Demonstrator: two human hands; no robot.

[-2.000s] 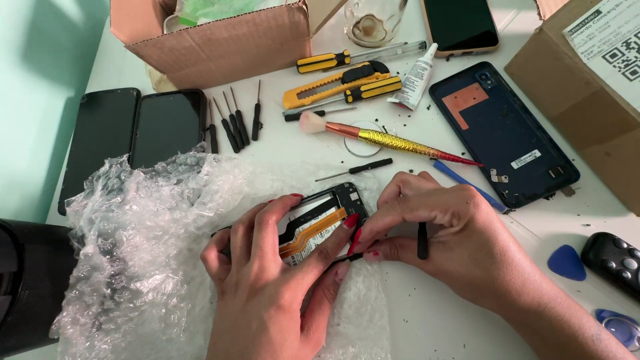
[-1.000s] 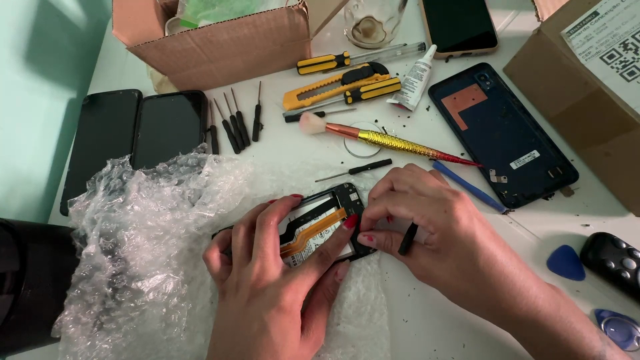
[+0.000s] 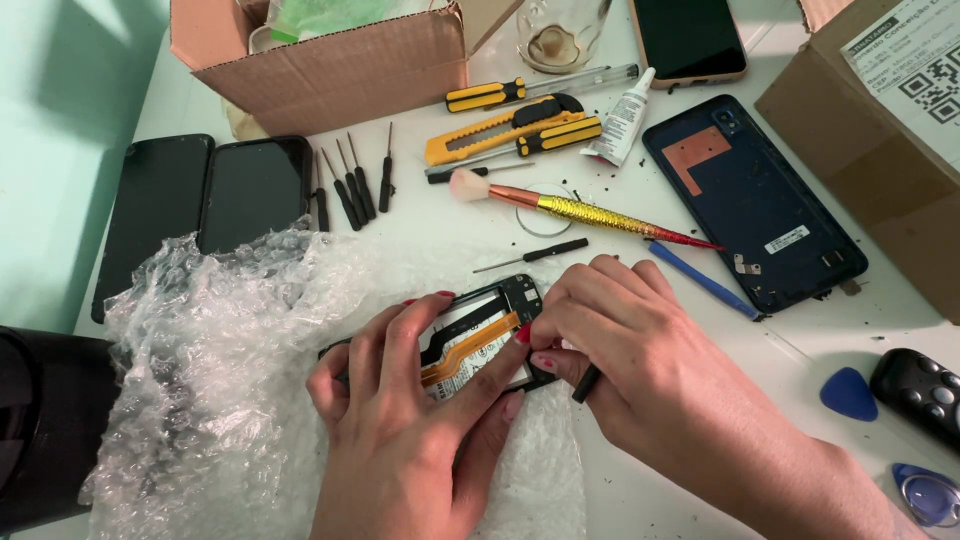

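Observation:
An opened smartphone [image 3: 465, 341] lies tilted on bubble wrap [image 3: 225, 390], its battery, orange flex cable [image 3: 471, 350] and black flex cable [image 3: 463, 328] showing. Over its left part spreads my left hand [image 3: 420, 405], gripping the frame with the index fingertip near the orange cable's end. My right hand [image 3: 622, 345] is at the phone's right end, pinching a small tool with a black handle [image 3: 586, 383]; the fingers hide its tip. A thin black-handled screwdriver [image 3: 555, 250] lies just above the phone. The detached blue back cover [image 3: 757, 217] rests at the right, small metal parts on it.
Small screwdrivers [image 3: 358, 187], a yellow utility knife [image 3: 502, 131], a glue tube [image 3: 621, 124] and a brush [image 3: 585, 211] lie beyond the hands. Cardboard boxes [image 3: 337, 71] stand behind and right. A blue pry tool [image 3: 705, 280] and blue pick [image 3: 849, 394] lie rightward; two phones [image 3: 255, 191] lie left.
The red tool tip or red part seen between my right fingers two seconds ago is now out of sight. My right hand has shifted slightly, while my left hand stays on the phone.

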